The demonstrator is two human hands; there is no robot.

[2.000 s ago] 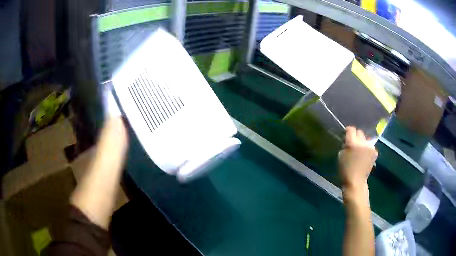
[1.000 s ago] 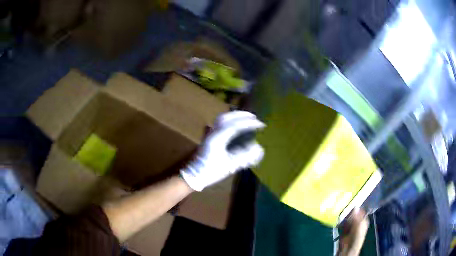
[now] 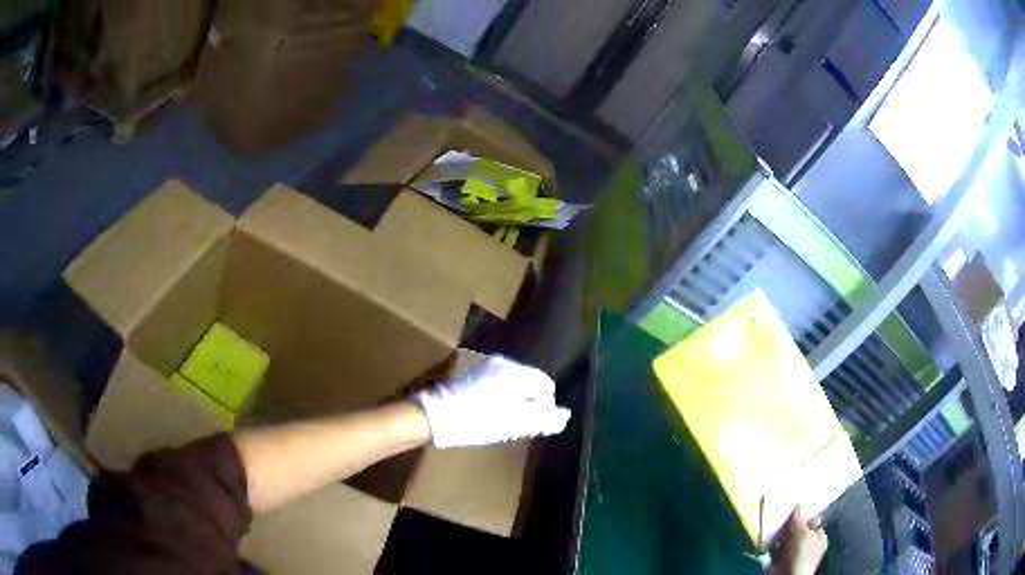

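Note:
A yellow-green and white retail box [image 3: 753, 416] is over the green bench at the right. My right hand [image 3: 799, 546], bare and cut off by the bottom edge, holds it by its lower white end. My left hand [image 3: 495, 404], in a white knit glove, is in front of the open master carton [image 3: 326, 303] on the floor. Its fingers are curled together and nothing shows in them. One yellow-green box [image 3: 225, 367] lies inside the carton at its left.
A second open carton [image 3: 450, 242] behind holds yellow-green packaging [image 3: 500, 191]. The green-topped bench [image 3: 635, 483] runs along the right, with a metal frame [image 3: 899, 281] beyond it. More brown cartons [image 3: 281, 67] stand at the far left. A pale bag-like item [image 3: 39, 472] is at lower left.
The white appliance from the earliest frame is out of view. The view has turned left towards the cartons. The retail box has tilted in my right hand, and my gloved left hand has moved lower and its fingers have closed.

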